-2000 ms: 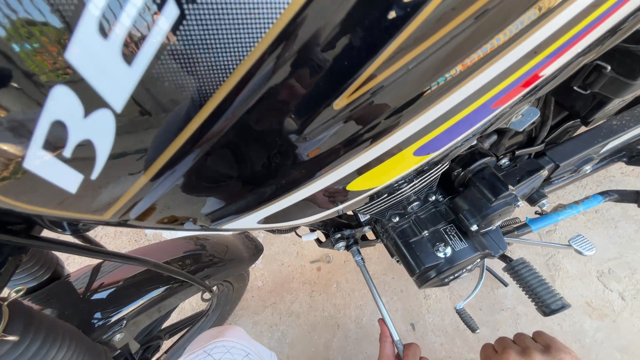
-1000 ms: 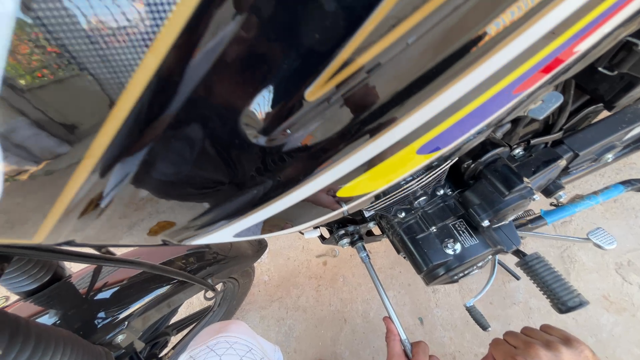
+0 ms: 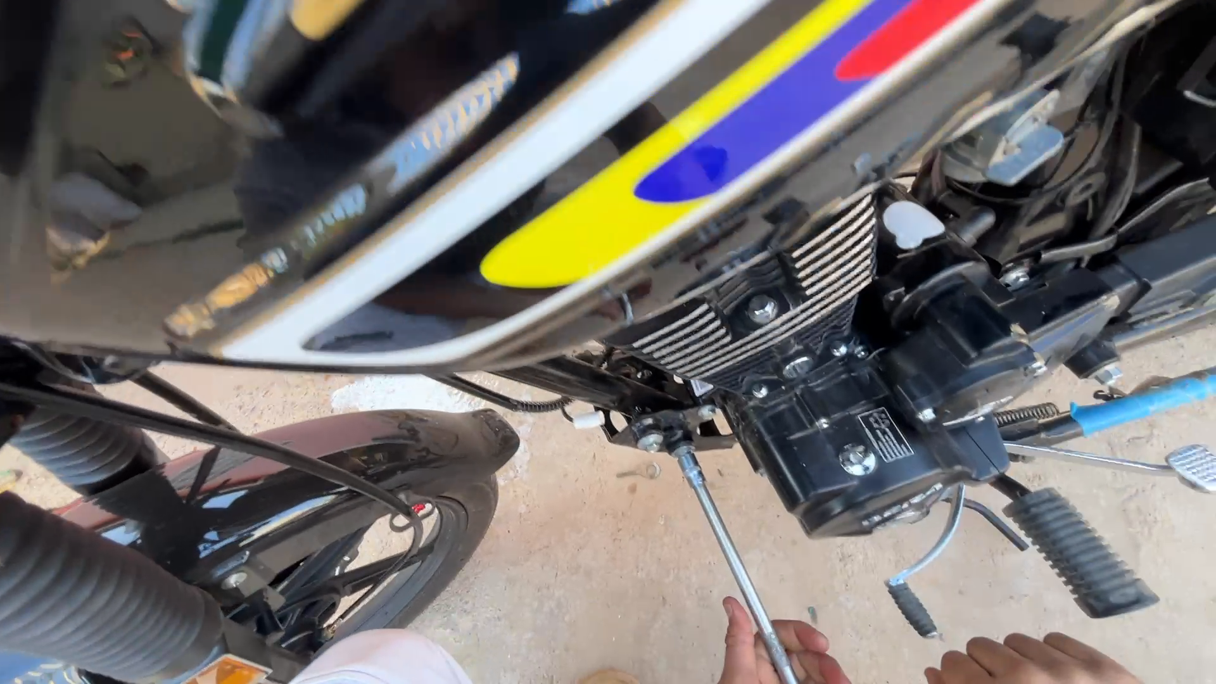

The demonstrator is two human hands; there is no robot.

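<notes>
My left hand (image 3: 774, 651), at the bottom edge, is closed around the shaft of a chrome socket wrench (image 3: 727, 546). The tool's upper end sits on a bolt of the engine mounting bracket (image 3: 670, 432), ahead of the black engine (image 3: 855, 465). My right hand (image 3: 1031, 660) is to the right, below the gear lever (image 3: 917, 603); its knuckles show with the fingers curled, and whether it holds anything is hidden by the frame's lower edge. Above the engine spans the black fuel tank (image 3: 408, 237) with white, yellow, purple and red stripes.
The front wheel (image 3: 465, 541) with its fender (image 3: 380, 446) and the rubber fork boot (image 3: 95, 579) stand at left. A ribbed footpeg (image 3: 1083, 551) and a blue-wrapped bar (image 3: 1145, 404) stick out at right. Part of a light-coloured garment (image 3: 380, 660) shows at the bottom.
The view has come closer to the engine and bracket. The wrench remains at the bracket, with my left hand still on its shaft. My right hand stays beside it, to the right.
</notes>
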